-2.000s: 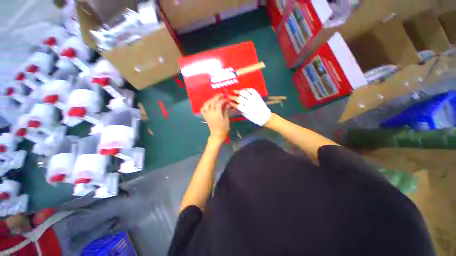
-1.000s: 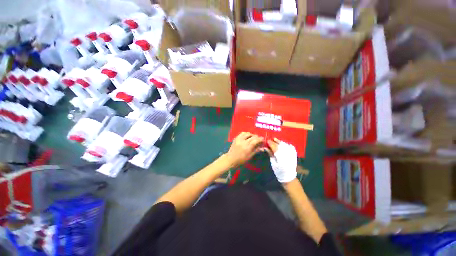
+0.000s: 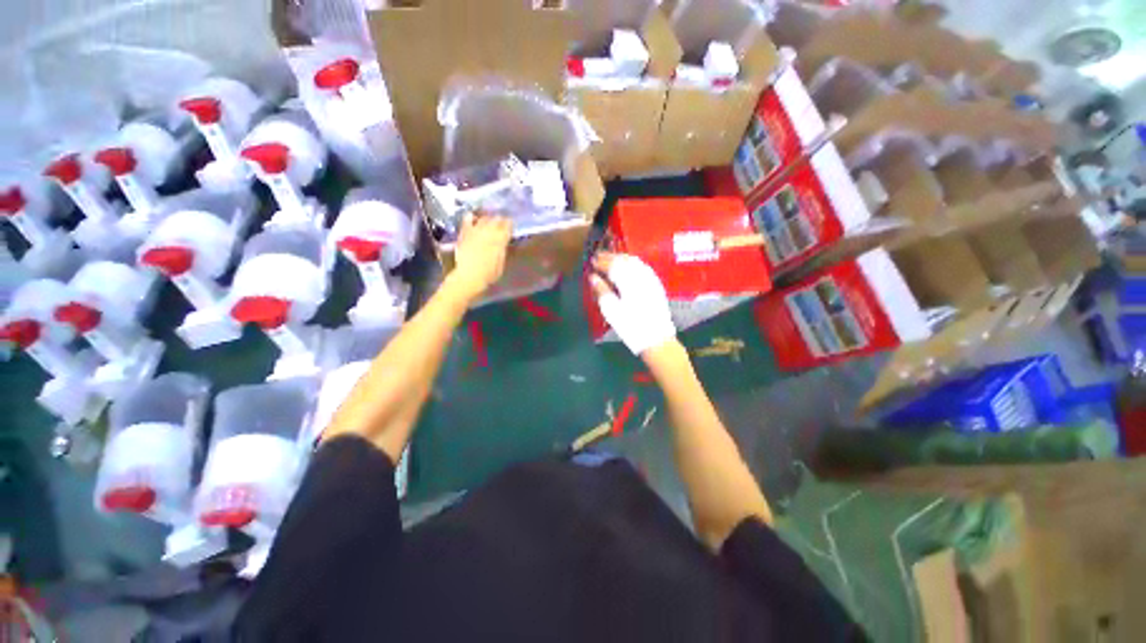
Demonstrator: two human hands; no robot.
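Note:
A closed red carton stands on the green bench with a tan strip on its lid. My right hand, in a white glove, is at its left front side; whether the fingers grip it is unclear. An open brown carton stands to its left, with clear wrap lining it and a wrapped white item inside. My bare left hand has its fingers over this carton's front rim, beside the wrapped item; the fingertips are partly hidden.
Rows of wrapped white devices with red parts cover the bench at left. Open cartons stand behind and at right. Loose red and tan strips lie on the bench. A blue crate is at lower right.
My left hand has left the red carton and moved left to the open carton. My right hand has moved to the red carton's left side. The red carton's front side now shows.

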